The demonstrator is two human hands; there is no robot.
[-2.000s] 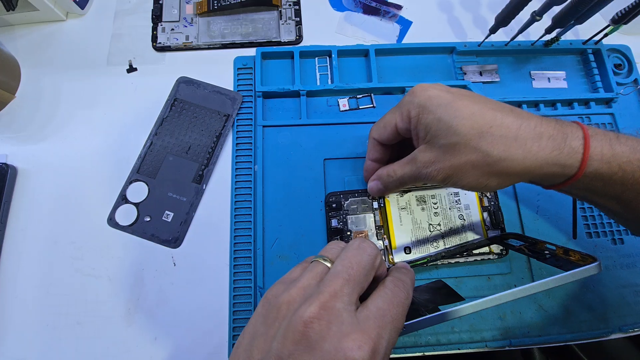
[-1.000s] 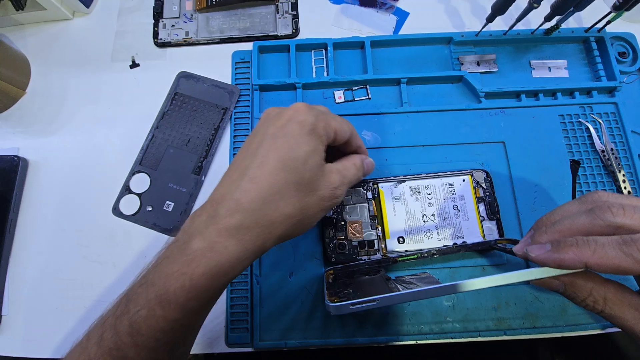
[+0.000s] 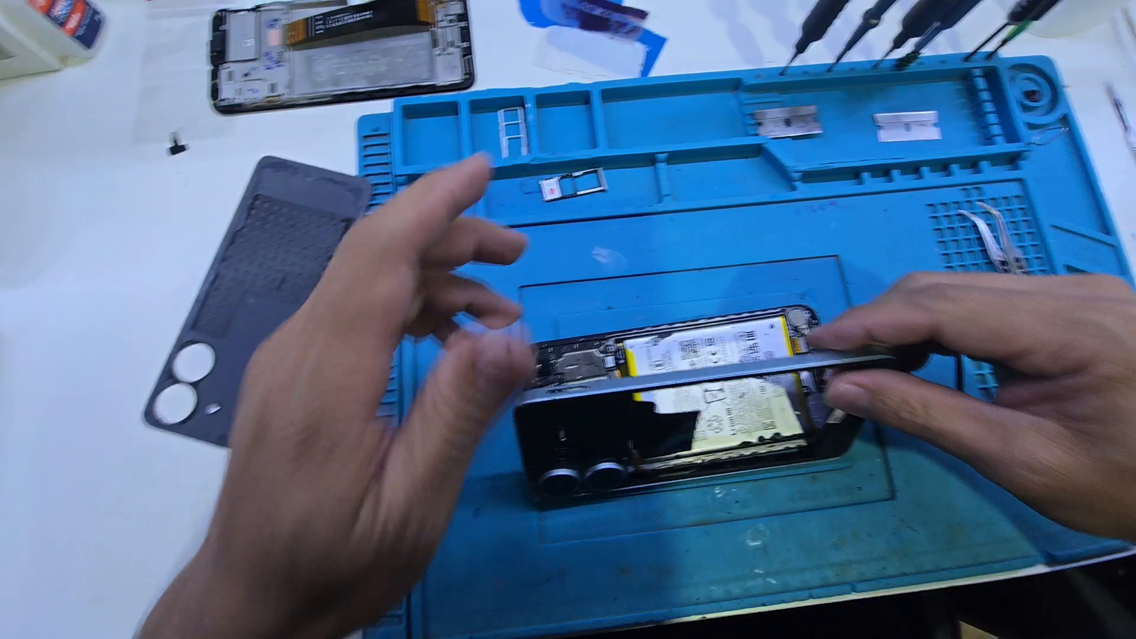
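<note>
A phone's mid-frame (image 3: 674, 377) stands tilted along its long edge over the phone's opened body. Behind it show the battery (image 3: 710, 346), silver with yellow edges, and part of the circuit board (image 3: 577, 364). The thumb and forefinger of my right hand (image 3: 976, 382) pinch the frame's right end. My left hand (image 3: 382, 382) is raised with fingers apart near the frame's left end, holding nothing; its thumb is blurred, and I cannot tell whether it touches the phone. A grey phone back cover (image 3: 266, 266) lies left of the mat, partly behind my left hand.
The blue silicone mat (image 3: 621, 568) has compartments with SIM trays (image 3: 574, 184) and razor blades (image 3: 905, 126). Tweezers (image 3: 998, 238) lie at its right. Screwdrivers (image 3: 816, 27) stand at the back. Another phone frame (image 3: 355, 53) lies back left, near a small black part (image 3: 177, 144).
The mid-frame, leaning toward the front edge before, now stands more upright over the phone body. My right hand, on the board area two seconds ago, now grips the frame's right end. My left hand is off the phone body.
</note>
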